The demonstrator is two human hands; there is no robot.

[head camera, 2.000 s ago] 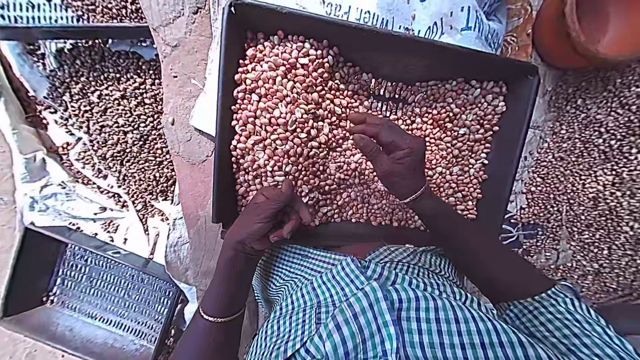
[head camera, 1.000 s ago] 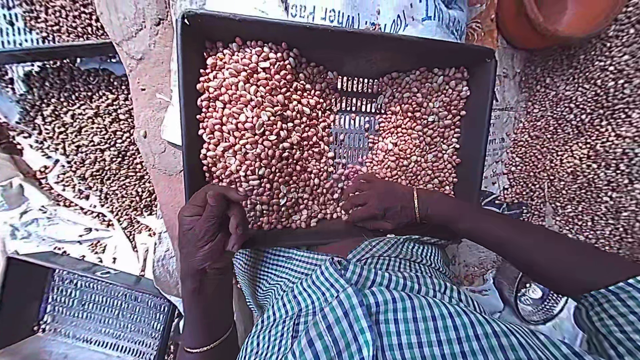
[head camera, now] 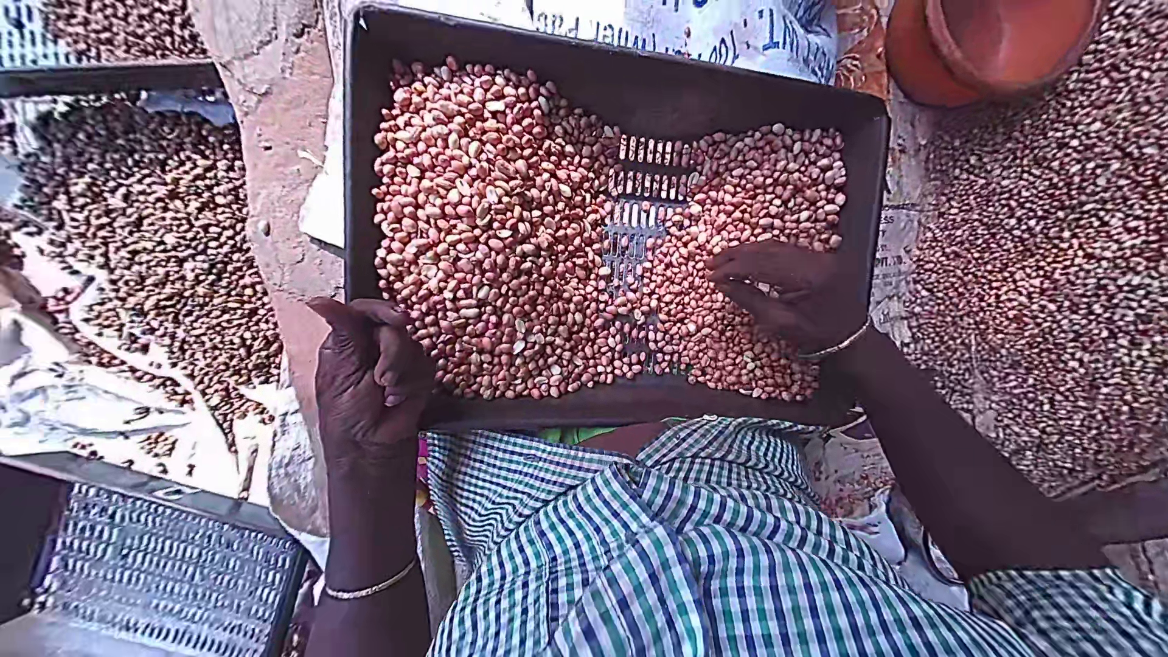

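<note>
A dark rectangular sieve tray [head camera: 620, 82] lies over the lap, holding shelled peanuts in two heaps. The larger heap of peanuts [head camera: 493, 228] fills its left side, the smaller heap [head camera: 757, 182] its right. Between them a strip of the slotted bottom [head camera: 639, 214] shows. My left hand [head camera: 370, 374] is at the tray's lower left corner, fingers curled; whether it grips the rim or holds a nut cannot be told. Over the right heap is my right hand [head camera: 785, 287], its thumb and fingers a little apart and pointing left; its palm is hidden.
A second slotted tray [head camera: 164, 566] lies at lower left. Dark nuts or seeds [head camera: 155, 237] are spread on white sheeting at left, beside a stone ledge [head camera: 274, 164]. At right are a reddish-brown pot [head camera: 995, 46] and a wide spread of peanuts [head camera: 1049, 274]. A printed sack [head camera: 785, 36] lies behind the tray.
My right hand has moved right, from the middle of the peanuts to the right heap. The slotted strip, mostly covered two seconds ago, now shows between two heaps.
</note>
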